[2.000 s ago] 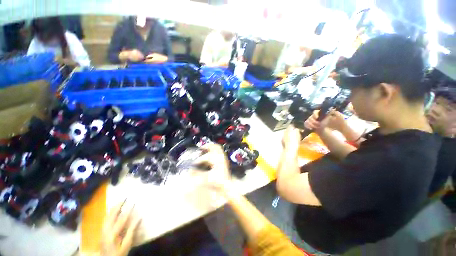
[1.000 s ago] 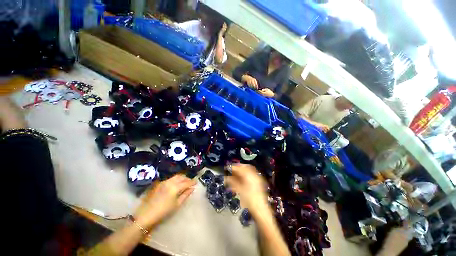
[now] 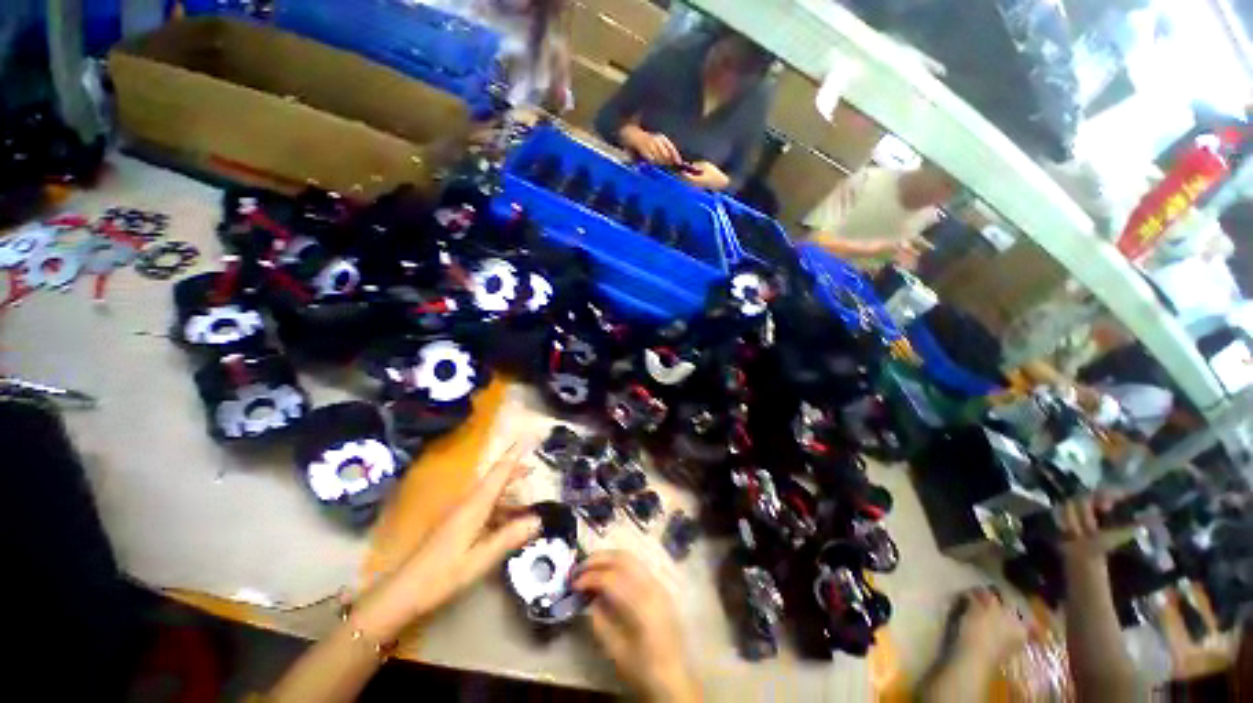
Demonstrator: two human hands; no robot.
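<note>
A black camera housing with a white notched light board [image 3: 543, 566] stands on the bench in front of me, its open face up. My left hand [image 3: 460, 543] lies at its left side, fingers spread, with the thumb against the housing's top edge. My right hand [image 3: 632, 597] is at its right side, fingertips bent against the rim. Whether the right fingertips hold a small part is too blurred to tell. A loose cluster of lens modules [image 3: 602, 481] lies just beyond the housing.
Many black housings [image 3: 351, 460] crowd the bench left, behind and right. Loose white boards [image 3: 52, 261] lie far left. A cardboard box [image 3: 275, 117] and a blue bin [image 3: 618, 234] stand behind. A neighbour's hand [image 3: 983, 639] is at the right. Orange tape [image 3: 437, 481] crosses the bench.
A housing with a white board now stands between my hands. My right hand has moved from the lens modules down to its side. The view has shifted slightly.
</note>
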